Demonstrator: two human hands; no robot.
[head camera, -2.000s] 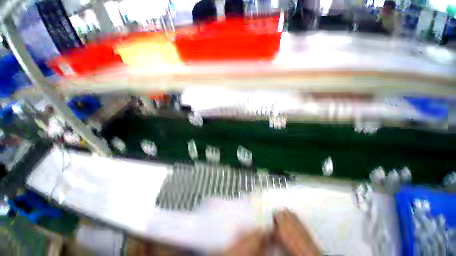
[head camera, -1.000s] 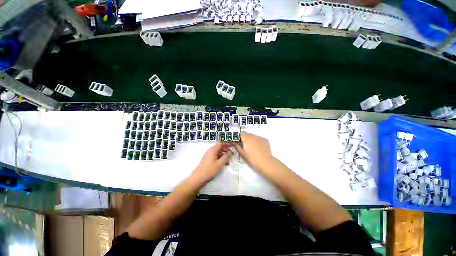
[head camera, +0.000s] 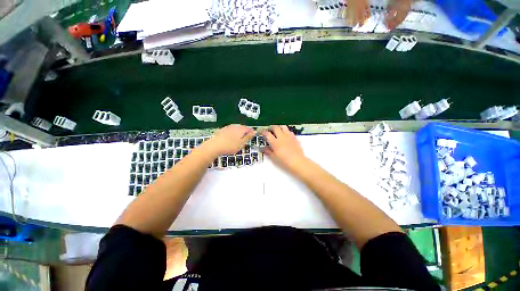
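Note:
White charger housings (head camera: 162, 156) with dark open ends stand in tight rows on the white work sheet (head camera: 228, 199). My left hand (head camera: 231, 140) reaches over the upper rows, its fingertips at their right end. My right hand (head camera: 282, 146) is just right of it, fingers bent down. A few housings show between the fingertips of both hands, gripped from the two sides. The hands hide part of the upper rows, and how many housings they hold cannot be told.
Loose white units (head camera: 393, 170) lie in a pile left of a blue bin (head camera: 430, 182) of white parts. The green conveyor belt (head camera: 296, 74) carries single and grouped white units. Across it, another person's hands (head camera: 373, 14) are over white parts. A grey post stands at left.
Both hands have moved up towards the belt, from below the rows onto their right end. The separate housings at the top row's right end no longer show there. Another person's hands have come into view.

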